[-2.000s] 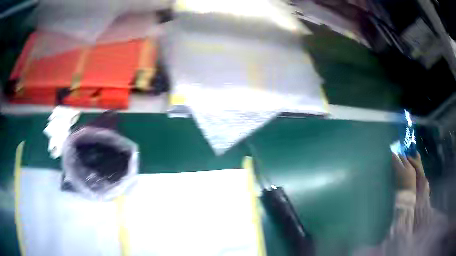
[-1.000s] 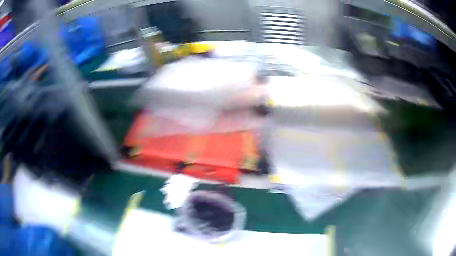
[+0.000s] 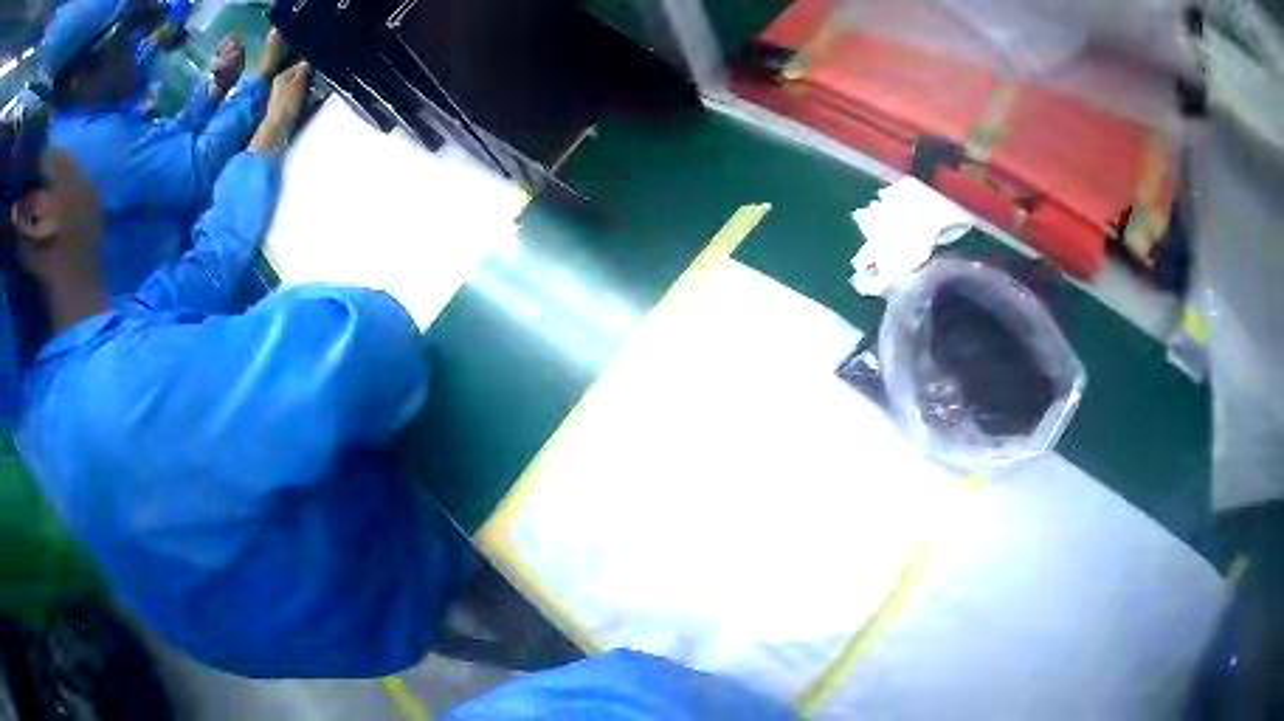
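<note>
Neither of my hands shows. A white mat (image 3: 718, 465) edged and divided with yellow tape lies on the green bench. A round-mouthed clear plastic bag (image 3: 1049, 345) with a dark mass of tiny pieces inside stands at the mat's far edge. A crumpled white piece (image 3: 890, 237), perhaps cloth or a glove, lies beside the bag. A small dark item (image 3: 859, 369) sits at the bag's left side, partly hidden by it.
A person in blue workwear (image 3: 225, 465) sits at left by another white mat (image 3: 380, 204); another person is behind. Black panels (image 3: 408, 71) stand upright near them. Orange boards (image 3: 1042, 155) lie behind the bag. A blue cloth shape (image 3: 620, 690) shows at the bottom edge; whose is unclear.
The view has swung left and tilted, so the mat and bag sit differently in frame and the neighbours show more. The lit phone and hand seen at right two seconds ago are out of view.
</note>
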